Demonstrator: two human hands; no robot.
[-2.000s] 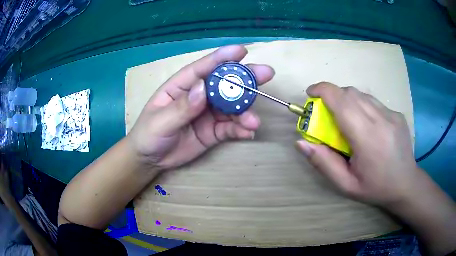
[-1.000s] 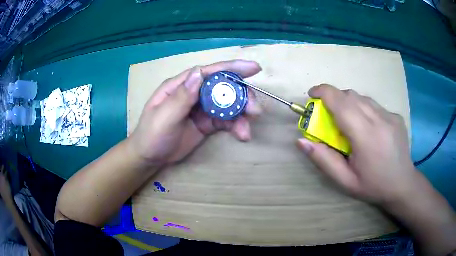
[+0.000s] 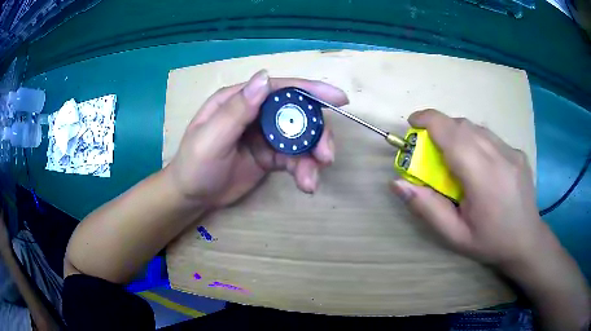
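Observation:
My left hand (image 3: 223, 145) holds a round black wheel (image 3: 275, 134) by its rim above the cardboard mat (image 3: 350, 258). The wheel's face, with a ring of small white dots and a pale centre, is turned up to me. My right hand (image 3: 483, 184) is shut around a yellow tool (image 3: 433, 169). A thin silver rod (image 3: 353, 117) runs from its brass collar (image 3: 394, 140) up and left to the wheel's upper edge. The rod's tip is at the rim near the upper dots; whether it touches cannot be told.
A speckled white sheet with crumpled paper (image 3: 67, 129) lies left of the mat. Translucent bottles (image 3: 29, 106) stand at the far left. A dark cable (image 3: 570, 191) lies at right. Another person's arm (image 3: 26, 284) shows at the lower left edge. Clear plastic trays (image 3: 502, 6) show at the far edge.
The rod's tip has moved from across the wheel's face to its upper rim. The wheel has turned and moved slightly left in my left hand. My right hand has shifted slightly right with the tool.

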